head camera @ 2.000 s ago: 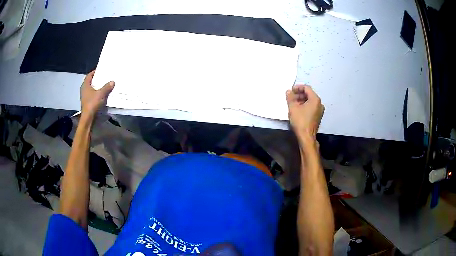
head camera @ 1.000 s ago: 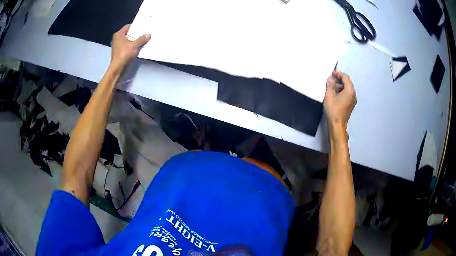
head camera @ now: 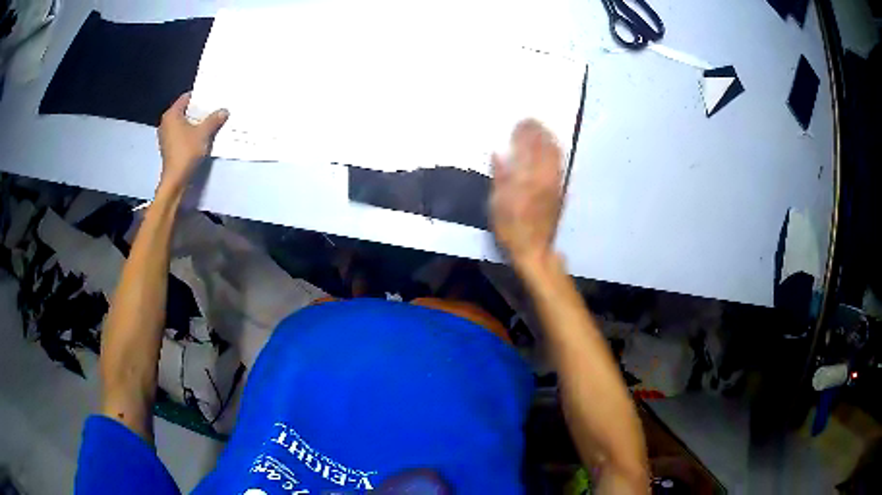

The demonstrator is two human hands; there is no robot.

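Observation:
A white paper pattern (head camera: 387,87) lies over a black fabric panel (head camera: 126,68) on the table. The fabric shows at the left, along part of the near edge and as a thin strip at the right end. My left hand (head camera: 189,140) grips the pattern's near left corner, thumb on top and fingers at the edge. My right hand (head camera: 527,184) is blurred, over the near right part of the pattern and fabric, fingers extended; whether it touches them I cannot tell.
Black shears (head camera: 634,21) lie at the far right, with a white strip beside them. Small black and white offcuts (head camera: 720,89) lie on the table's (head camera: 667,193) right side. Heaps of scraps (head camera: 58,300) lie below the near edge. A box (head camera: 677,445) stands below right.
The pattern has shifted left in view and lies flatter over the fabric. My right hand has let go of its right edge and moved inward over it. My left hand keeps its grip.

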